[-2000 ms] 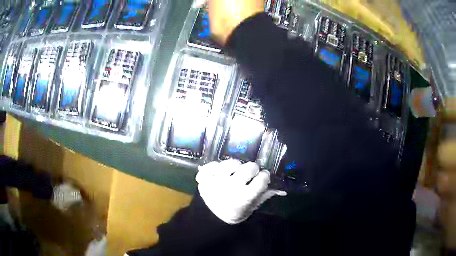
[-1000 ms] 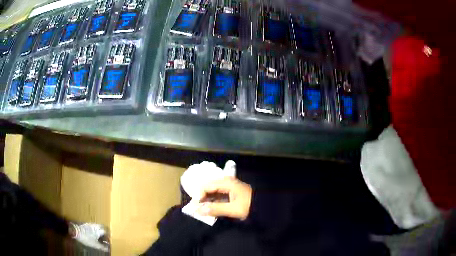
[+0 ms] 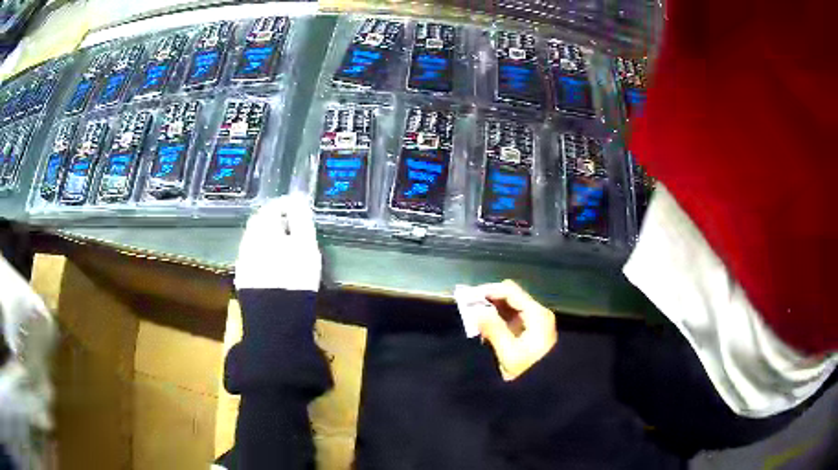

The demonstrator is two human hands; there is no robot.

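Note:
My left hand (image 3: 280,246), in a white glove, reaches over the table's near edge to the near ends of two clear blister trays. Its fingertips are bunched, and whether they grip anything is hidden. My right hand (image 3: 522,332) is bare and pinches a small white wiping cloth (image 3: 472,310) at the table's near edge. The right tray (image 3: 368,227) and the left tray (image 3: 138,218) hold dark keypad mobile phones (image 3: 420,174) in two rows, screens showing blue characters.
A person's red sleeve (image 3: 735,165) with a white lower part (image 3: 703,303) covers the right side. An open cardboard carton (image 3: 175,367) stands below the table edge at left. More clear trays (image 3: 551,14) lie beyond the far edge. A blurred pale shape is at the left rim.
My hands have separated. My left hand has moved up and left to the tray edges. My right hand has moved up and right with the white cloth. The red sleeve reaches further left.

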